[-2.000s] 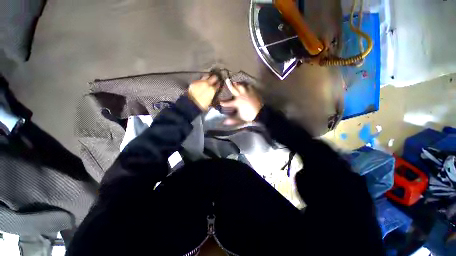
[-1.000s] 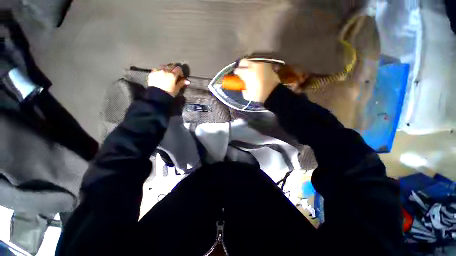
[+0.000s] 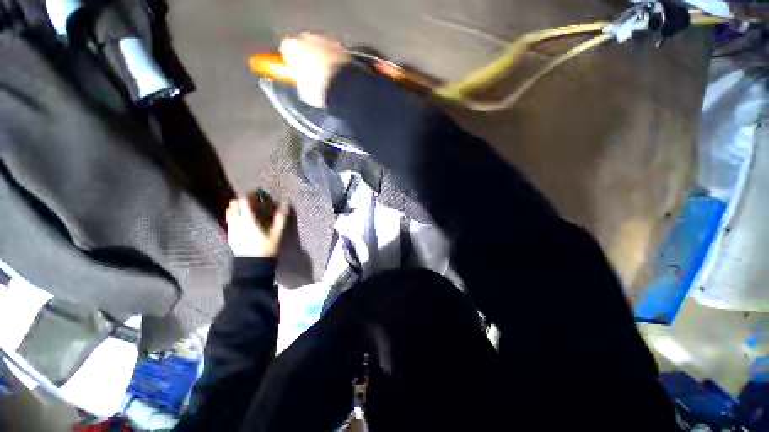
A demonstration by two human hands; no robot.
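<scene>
My right hand [image 3: 310,66] is closed around the orange handle of the steam iron [image 3: 295,114], at the upper middle. The iron's pale rim lies at the upper edge of the grey-brown jacket [image 3: 312,202]; my hand and sleeve hide part of the iron. The jacket's white inside [image 3: 371,224] shows in loose folds close to my body. My left hand [image 3: 255,226] is at the jacket's left side, blurred, with thumb and fingers apart. A dark patch shows between them; whether they touch cloth is unclear.
Dark grey-brown garments [image 3: 110,194] lie at left, close to my left hand. The yellow hose [image 3: 497,76] runs right from the iron across the brown table cover [image 3: 590,143]. A blue panel [image 3: 681,257] is at the right edge.
My right hand has carried the iron left and away from my body. My left hand has moved off the upper edge, nearer my body, its fingers now apart. The view has shifted left.
</scene>
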